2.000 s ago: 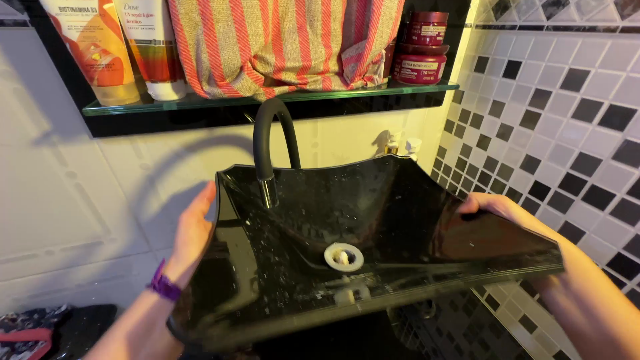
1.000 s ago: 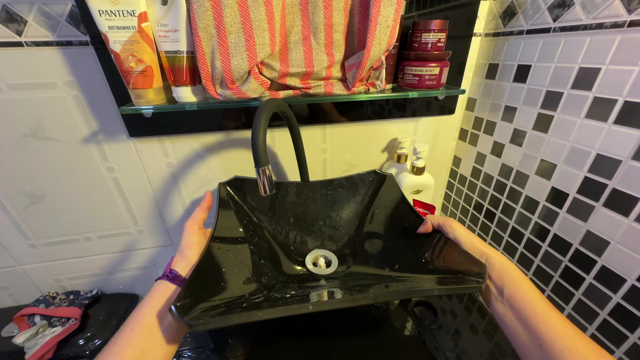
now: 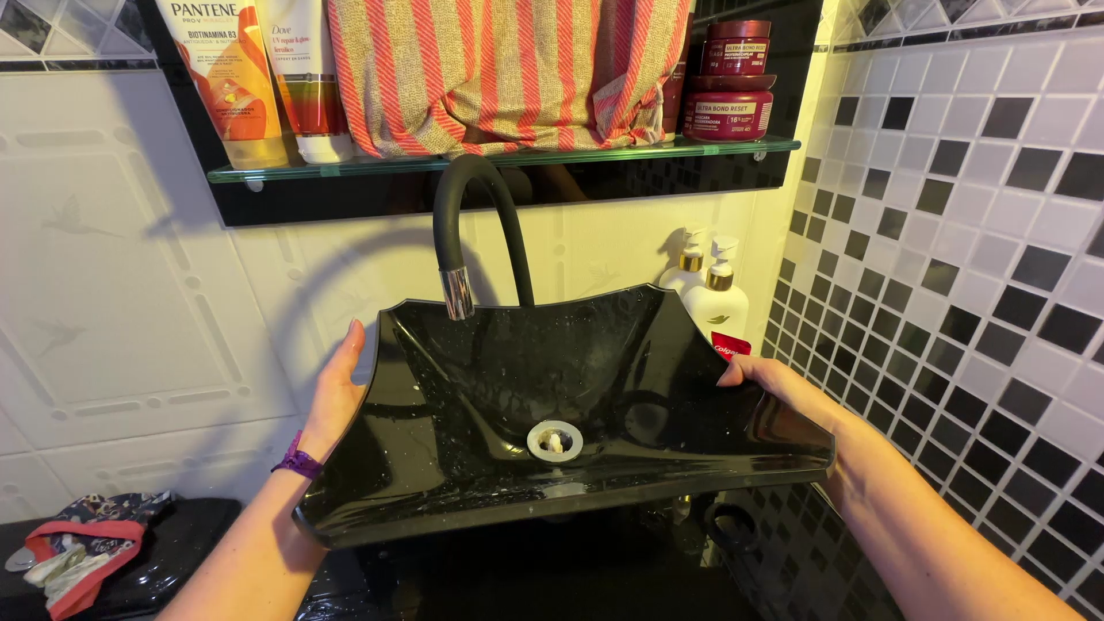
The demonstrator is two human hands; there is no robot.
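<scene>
Both of my hands hold a glossy black vessel sink (image 3: 552, 362) by its sides. My left hand (image 3: 336, 397) grips the left edge, thumb up, fingers mostly hidden behind it; a purple band circles that wrist. At the right edge, my right hand (image 3: 776, 388) has its thumb over the rim and the other fingers out of sight below. The basin tilts toward me, showing its pale drain ring (image 3: 555, 442). Behind it rises a black flexible faucet (image 3: 483, 224), whose chrome tip hangs over the back rim.
Two white pump bottles (image 3: 718, 302) and a red toothpaste tube (image 3: 730, 345) stand behind the basin's right side. Above, a glass shelf (image 3: 604, 155) bears a striped cloth (image 3: 509, 78), tubes and jars. Bunched fabric (image 3: 86, 543) lies lower left. A tiled wall (image 3: 957, 259) borders the right.
The sink, held by both hands, has lost its sideways slant and sits more level across. More of the pump bottles and the red tube now shows behind it.
</scene>
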